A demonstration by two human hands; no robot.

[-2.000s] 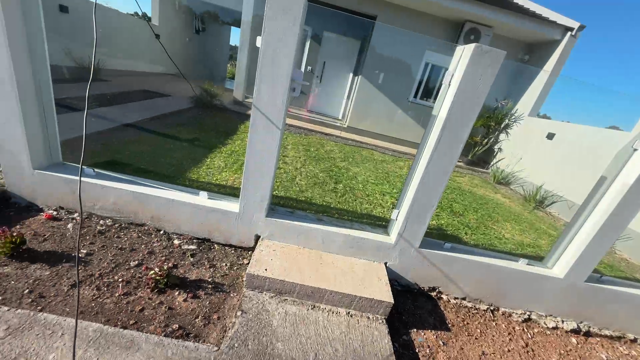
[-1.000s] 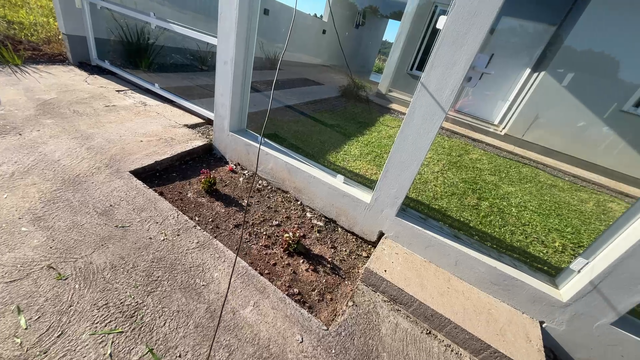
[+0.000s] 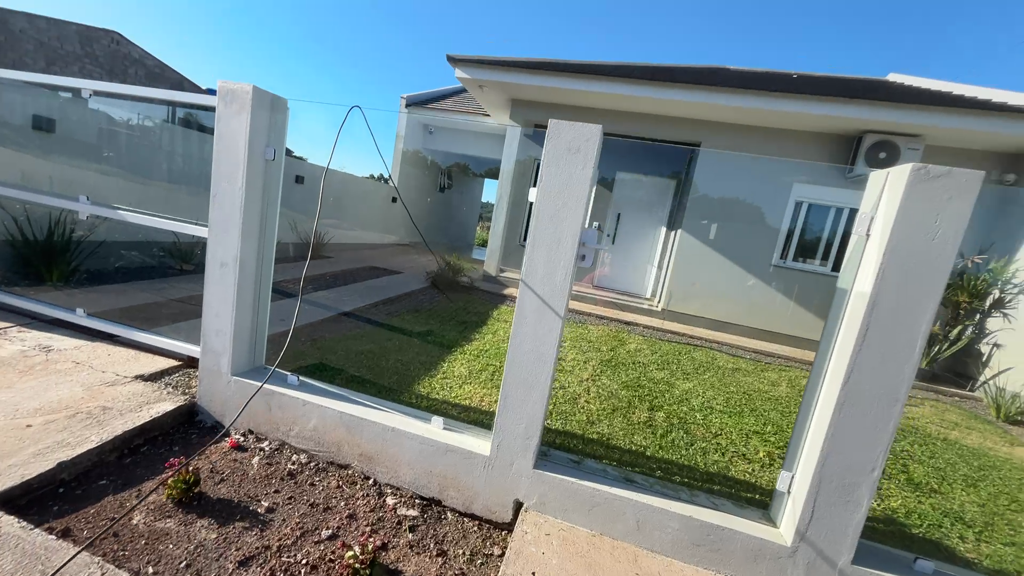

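Neither my left hand nor my right hand shows in the head view, so what they hold cannot be seen. A thin dark cable (image 3: pixel 306 272) rises from the lower left, loops over the top of a glass fence panel (image 3: pixel 384 320) and comes down on its far side towards the lawn. Right of that panel, a glass gate (image 3: pixel 680 336) with a white lock (image 3: pixel 590 246) stands between two grey posts; it looks closed.
A low grey wall (image 3: pixel 368 444) carries the panels. Before it lie a soil bed (image 3: pixel 280 512) with small flowering plants and a concrete step (image 3: pixel 592 552). A glazed sliding gate (image 3: pixel 104 216) is at left. Beyond are a lawn (image 3: pixel 664 408) and a house with a white door (image 3: pixel 634 232).
The view has swung left and down, then back up to the fence and house. The cable hangs over the glass panel throughout.
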